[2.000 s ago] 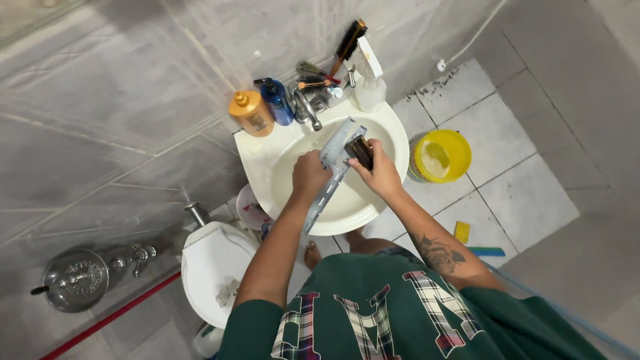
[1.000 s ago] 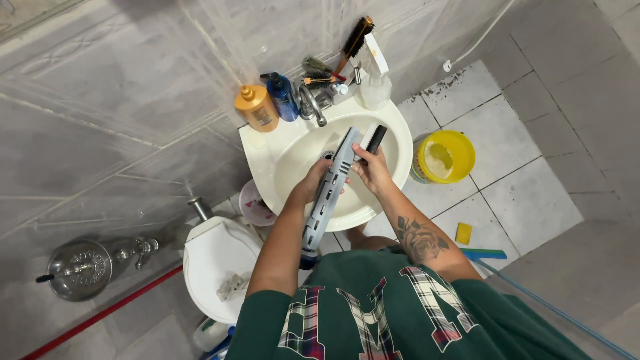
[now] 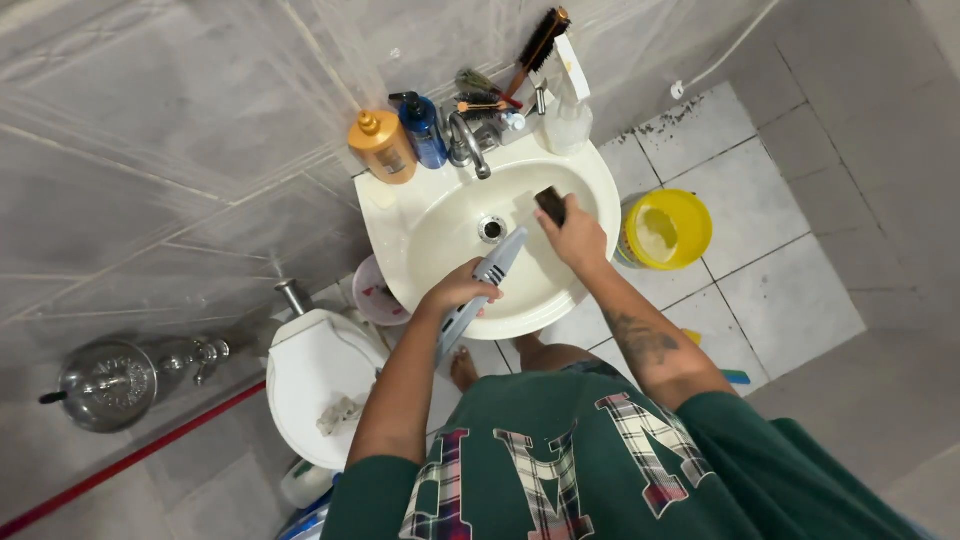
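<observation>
My left hand (image 3: 459, 289) grips a long light-grey plastic part with slots (image 3: 487, 274), held at a slant over the front of the white washbasin (image 3: 420, 289); its lower end is partly hidden by my forearm. In my right hand (image 3: 579, 236) is a small brush with a dark back (image 3: 551, 205), held over the right side of the bowl, apart from the grey part. Behind the drain stands a chrome faucet (image 3: 470, 146). Whether water runs from it cannot be told.
An orange bottle (image 3: 382, 148), a blue pump bottle (image 3: 424, 131), hairbrushes (image 3: 541, 45) and a clear spray bottle (image 3: 568, 124) line the basin's back. A yellow bucket (image 3: 697, 229) stands at right on the tiles. The toilet (image 3: 300, 390) and a pink bin (image 3: 369, 289) are at left.
The brush was close against the grey part; now my right hand holds it apart, farther back over the bowl. The grey part is tilted more to the right than a second ago.
</observation>
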